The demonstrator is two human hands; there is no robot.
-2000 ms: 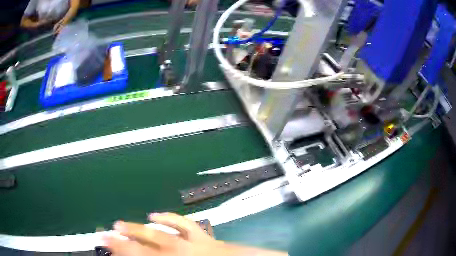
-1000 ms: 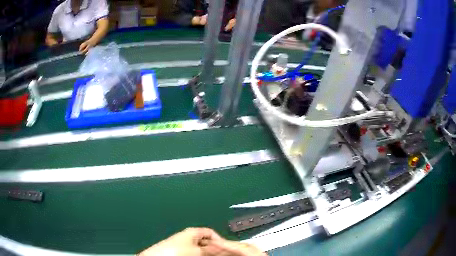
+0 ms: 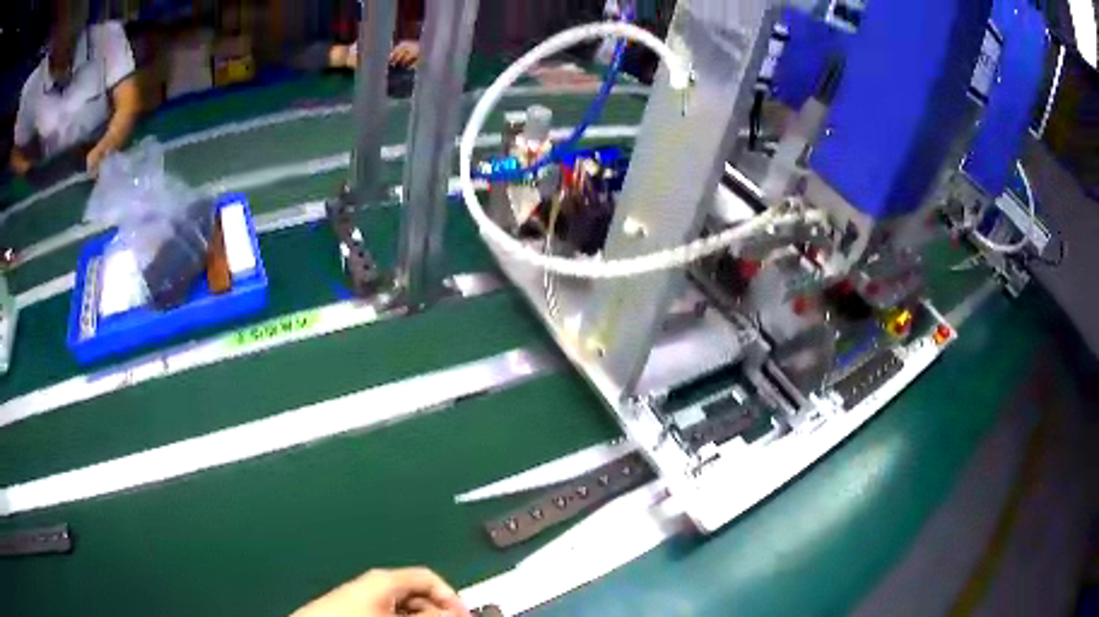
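A hand, which looks like my right hand (image 3: 380, 597), is at the bottom edge, largely cut off. Its fingers are curled; what it may hold is hidden. A small dark end of a bar (image 3: 486, 611) shows just right of it. My left hand is not in view. A grey-brown fixture strip (image 3: 560, 503) with a row of small shiny spots lies up and right of the hand, its far end at the machine's base plate (image 3: 723, 506). A dark strip also sits in the machine's loading slot (image 3: 723, 422).
The benchtop machine has a slanted metal post (image 3: 675, 193), blue covers (image 3: 904, 109) and a white tube loop (image 3: 470, 169). Another dark strip (image 3: 36, 540) lies far left. A blue bin (image 3: 169, 331) holds a clear bag (image 3: 151, 211). A person (image 3: 78, 97) is across the belt.
The view has shifted. The visible hand, spread out at the bottom two seconds ago, is now curled and mostly below the frame. The strip beside the machine keeps its place.
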